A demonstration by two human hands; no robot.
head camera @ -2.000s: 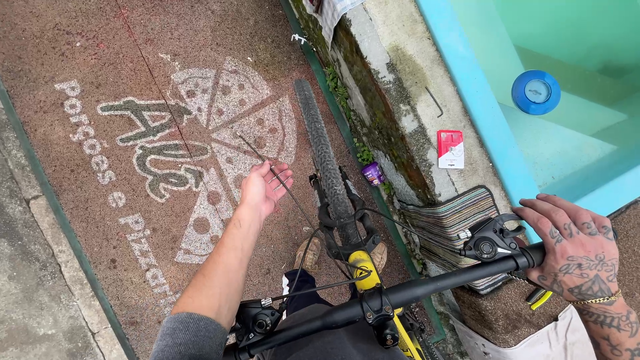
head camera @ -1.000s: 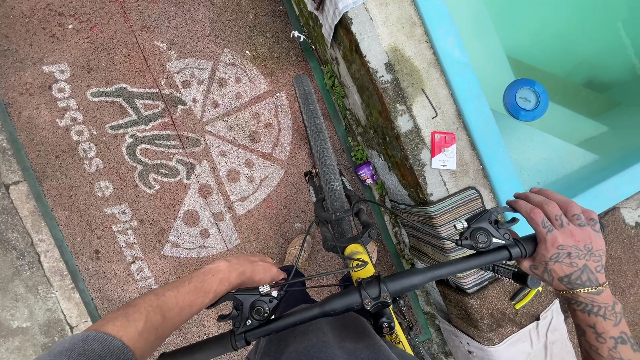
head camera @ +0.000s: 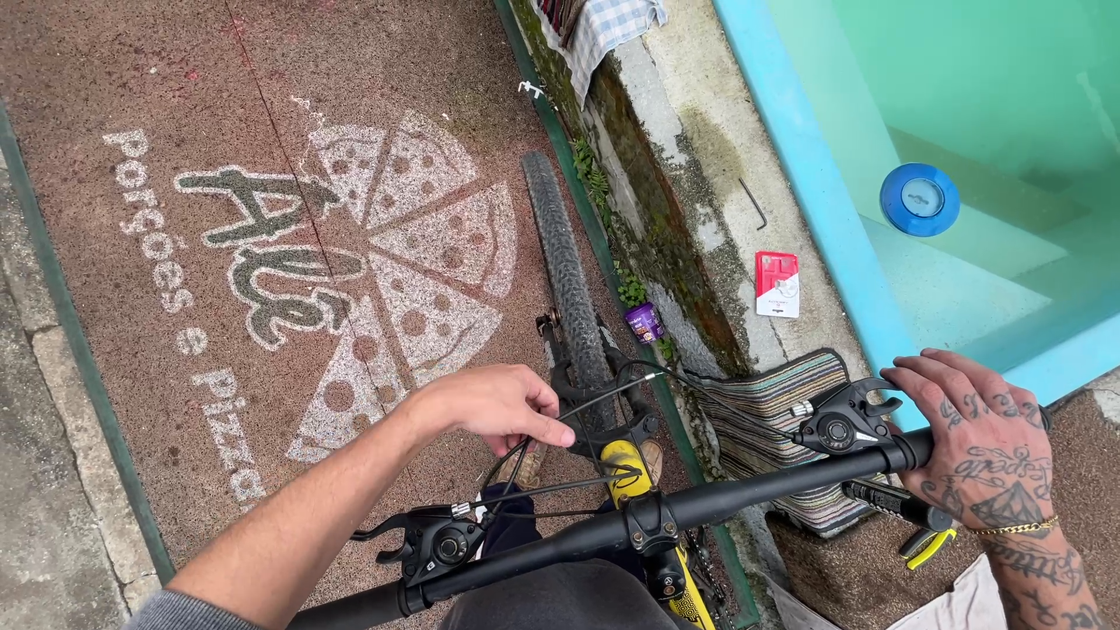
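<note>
My left hand (head camera: 503,407) pinches a black cable (head camera: 604,401) between thumb and fingers, just left of the bicycle's fork crown. My right hand (head camera: 984,446) is wrapped around the right end of the black handlebar (head camera: 744,497), beside the right brake lever and shifter unit (head camera: 836,429). The left brake lever and shifter unit (head camera: 446,542) sits on the bar below my left hand. Several cables loop in front of the yellow frame (head camera: 626,468), and the knobby front tire (head camera: 564,271) points up the view.
A mossy low wall (head camera: 647,210) runs along the right of the wheel. On its ledge lie a hex key (head camera: 752,203) and a red-and-white package (head camera: 777,284). Near the handlebar are a striped mat (head camera: 787,385) and a yellow-handled tool (head camera: 927,544). A pool (head camera: 805,149) lies beyond; a purple cup (head camera: 644,322) is by the wall.
Two seconds ago my left hand held a thin cable out left of the wheel; it then dropped near the left lever and is now up by the fork with a cable. My right hand stays on the bar.
</note>
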